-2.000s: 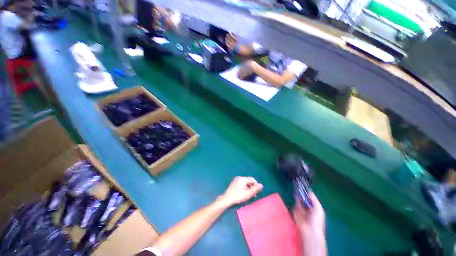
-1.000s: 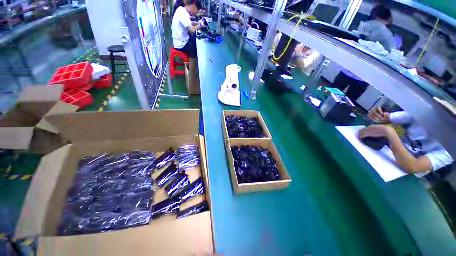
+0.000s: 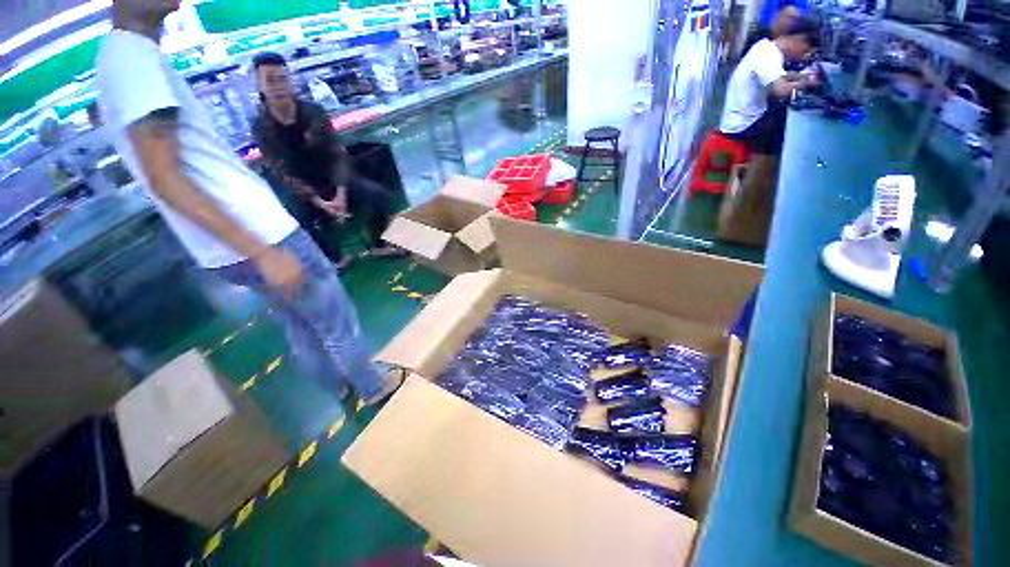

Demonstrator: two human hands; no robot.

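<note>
Neither of my hands is in view. A large open carton stands before me at the centre, its flaps folded out. Black parts in clear, glossy bags fill its left side in a dense layer. Several more bagged parts lie loosely at its right side, with brown cardboard showing between them. A divided carton tray sits on the green bench at the right, with small black parts in both compartments.
The green bench runs along the carton's right side. A white device stands on it. A person stands at the left, another sits behind. Other cartons stand at the left. A worker sits at the far bench.
The view has swung left, so the carton and tray now appear further right. The two people at the left have come into view. My hands, seen two seconds ago, are out of the picture.
</note>
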